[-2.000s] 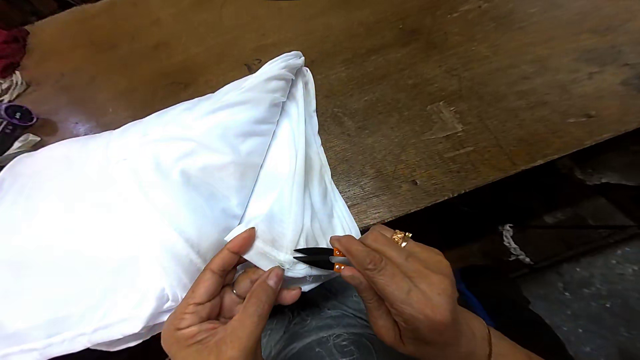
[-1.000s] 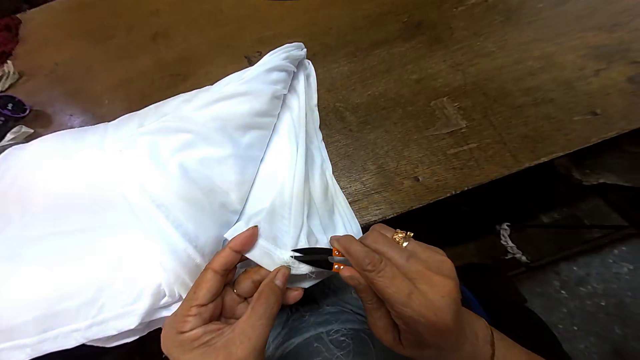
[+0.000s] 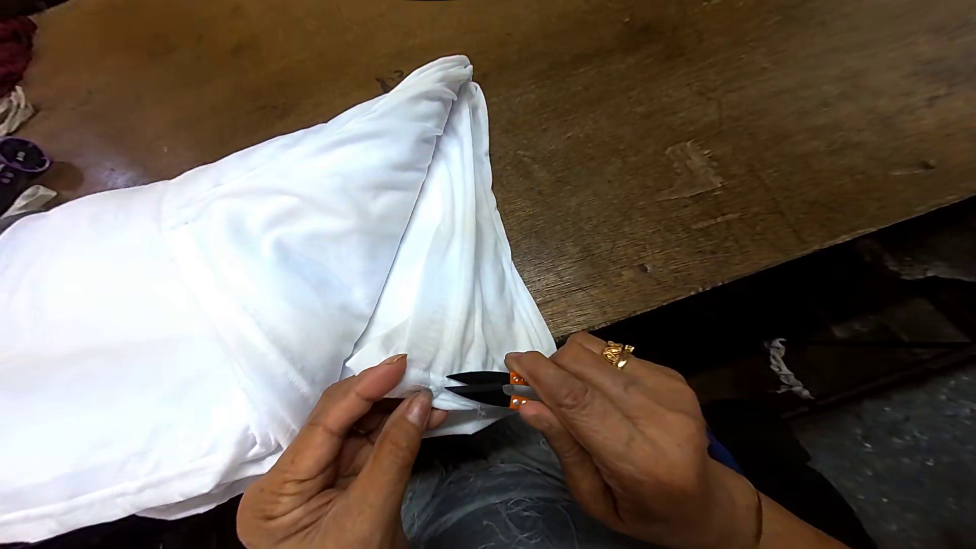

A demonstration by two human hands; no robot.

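A white fabric pillow (image 3: 290,244) lies across the left and middle of the view, its cover gathered in loose folds at the right end. My left hand (image 3: 354,450) pinches the lower edge of that cover between thumb and fingers. In my right hand (image 3: 618,427) is a pair of thread snips (image 3: 488,389) with black blades and orange parts. The blades are apart, and their tips point left at the pinched cloth, close to my left thumb. The snips' handles are mostly hidden by my right hand.
The pillow rests on a worn brown wooden table (image 3: 709,168), whose near edge slants up to the right. Dark red cloth (image 3: 15,49), pale cloth strips (image 3: 14,110) and a round purple-rimmed object (image 3: 24,155) sit at the far left. Thread bits cling to grey cloth over my lap (image 3: 503,503).
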